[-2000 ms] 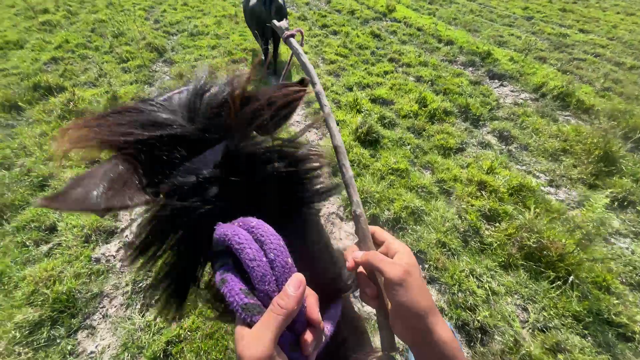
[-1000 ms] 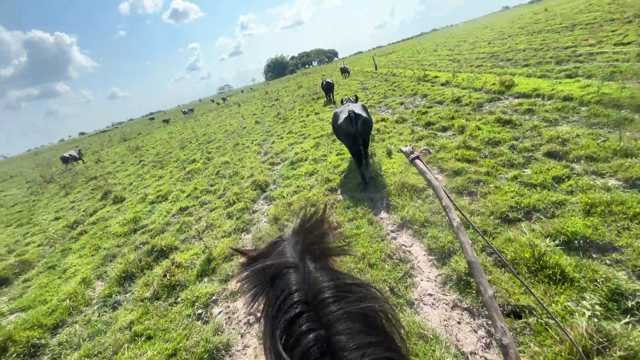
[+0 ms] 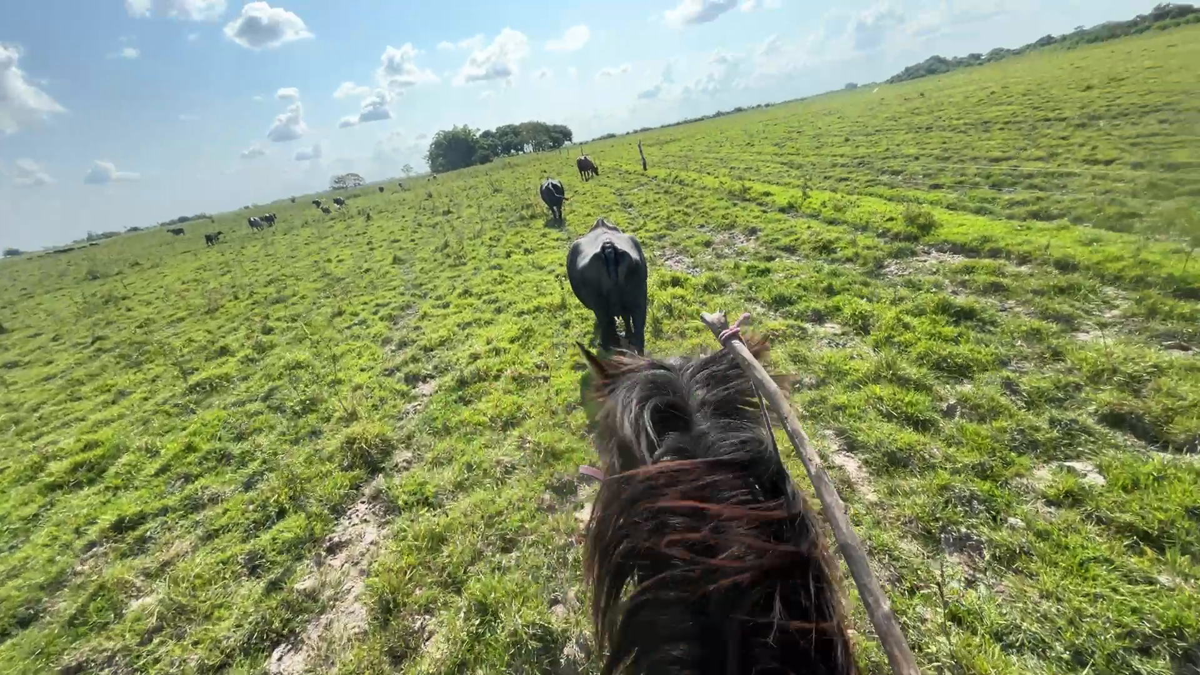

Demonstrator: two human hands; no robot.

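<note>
Neither of my hands shows in the head view. A long wooden stick (image 3: 830,497) rises from the bottom edge, to the right of the horse's neck, and its lower end lies out of view. Near its knobbed tip, a pink cord (image 3: 733,330) is tied, and a thin dark line hangs beside the stick. Below me, the horse's dark mane (image 3: 694,534) with reddish strands fills the lower middle, one ear showing at its left. Just beyond the horse's head stands a dark bovine (image 3: 609,272), its rump towards me.
Two more dark cattle, one nearer (image 3: 553,197) and one farther (image 3: 587,168), are ahead in line. Several others dot the grass at far left. A wooden post (image 3: 642,156) stands near them. A bare dirt track (image 3: 347,572) runs through the grass at left.
Two seconds ago both hands were in view, with a coiled purple rope and the stick; now they are out of view. The view has lifted to the field. The horse's head has shifted relative to the bovine.
</note>
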